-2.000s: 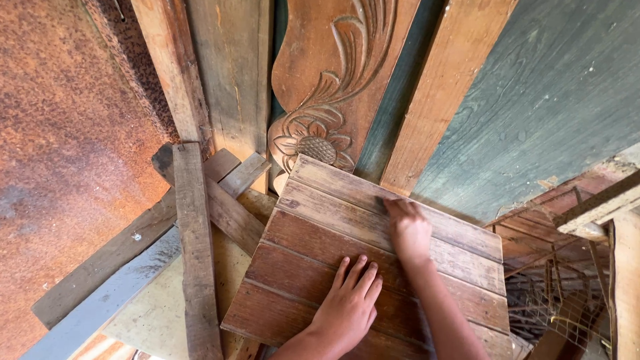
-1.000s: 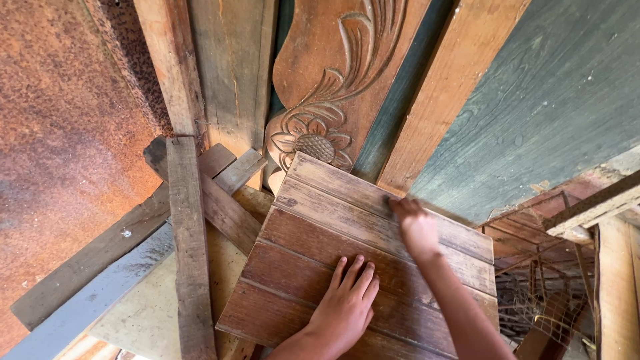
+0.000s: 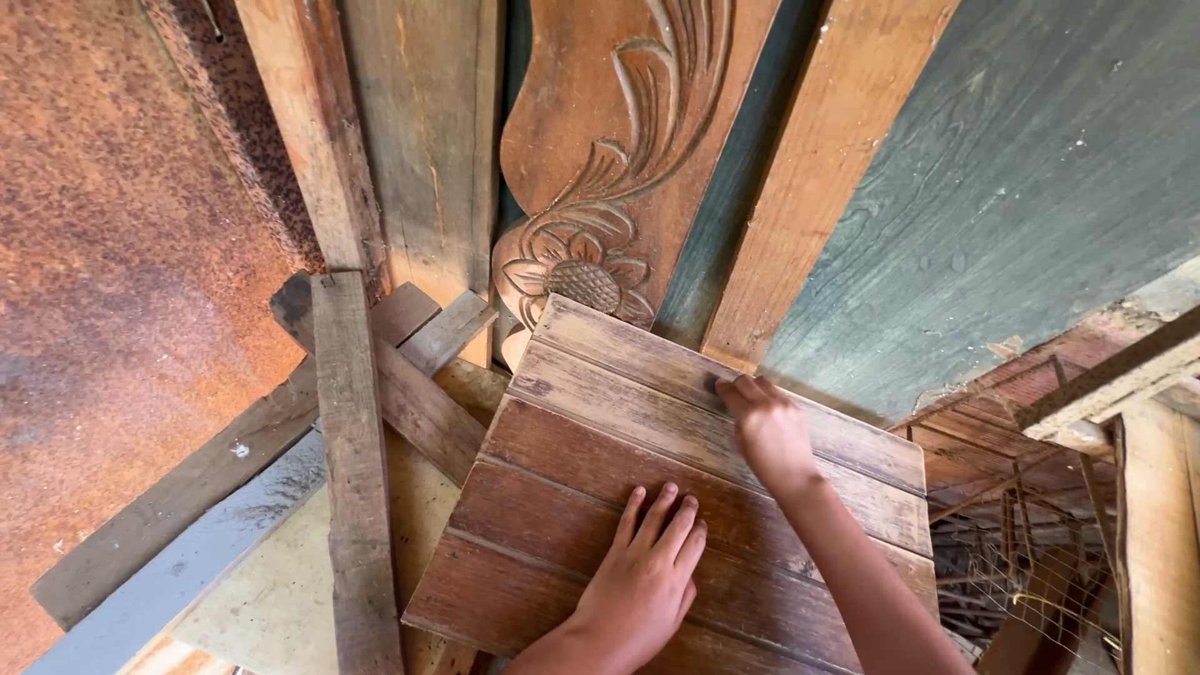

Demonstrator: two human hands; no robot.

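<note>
A slatted wooden panel [image 3: 562, 487] lies tilted below me, its upper slats pale and worn, its lower ones dark reddish brown. My left hand [image 3: 647, 572] rests flat on the dark slats with its fingers spread, holding nothing. Near the panel's upper edge, my right hand [image 3: 769, 422] is closed with its fingertips down on the pale slats. A small dark spot shows at those fingertips; whether it is a held piece or shadow, I cannot tell.
Behind the panel stand a carved wooden board [image 3: 619, 169] with a flower, an upright plank [image 3: 825, 178] and a greenish board [image 3: 1022, 187]. Loose wood offcuts [image 3: 352, 469] cross at the left beside a rusty metal sheet [image 3: 122, 281]. Wire mesh [image 3: 1041, 591] lies at the lower right.
</note>
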